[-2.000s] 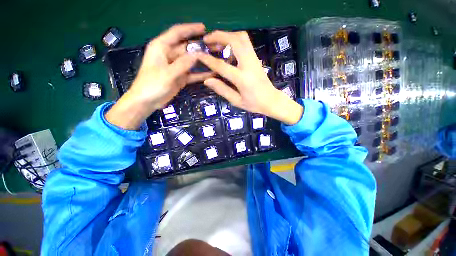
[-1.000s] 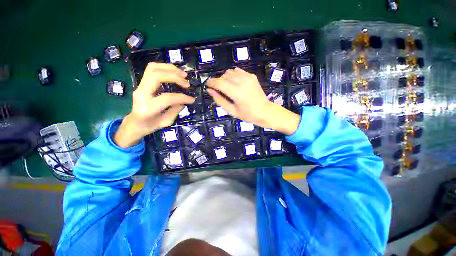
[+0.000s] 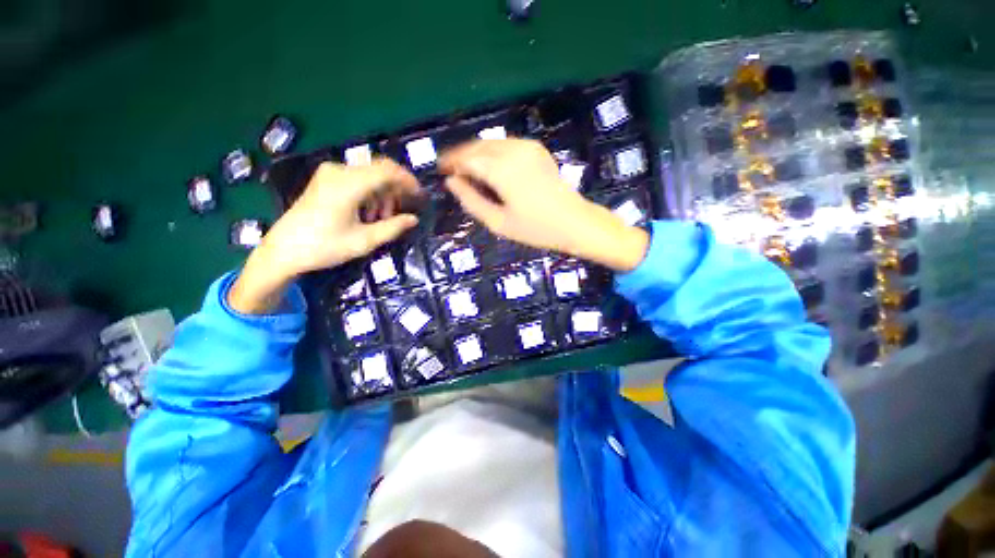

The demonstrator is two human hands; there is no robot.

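Note:
The black blister tray (image 3: pixel 496 368) lies tilted in front of me, with small dark housings in its pockets; bright white squares show on them, such as one housing (image 3: pixel 463 303). My left hand (image 3: pixel 344 216) is over the upper left of the tray, fingers curled, with something dark between thumb and fingers that I cannot make out. My right hand (image 3: pixel 518 194) is over the upper middle, its fingertips blurred and a little apart from my left hand. I cannot tell whether it holds anything. Both hands hide several pockets.
Several loose housings (image 3: pixel 201 194) lie on the green mat (image 3: pixel 360 55) at left. A clear blister tray (image 3: pixel 807 131) with dark parts and orange flexes is at right. A white box (image 3: pixel 136 347) with dark leads stands at the left bench edge, beside a dark object (image 3: pixel 49 349).
My fingertips have moved slightly apart from each other over the tray, my right hand a little up. The view has tilted somewhat. Two seconds ago both hands were together at a small part.

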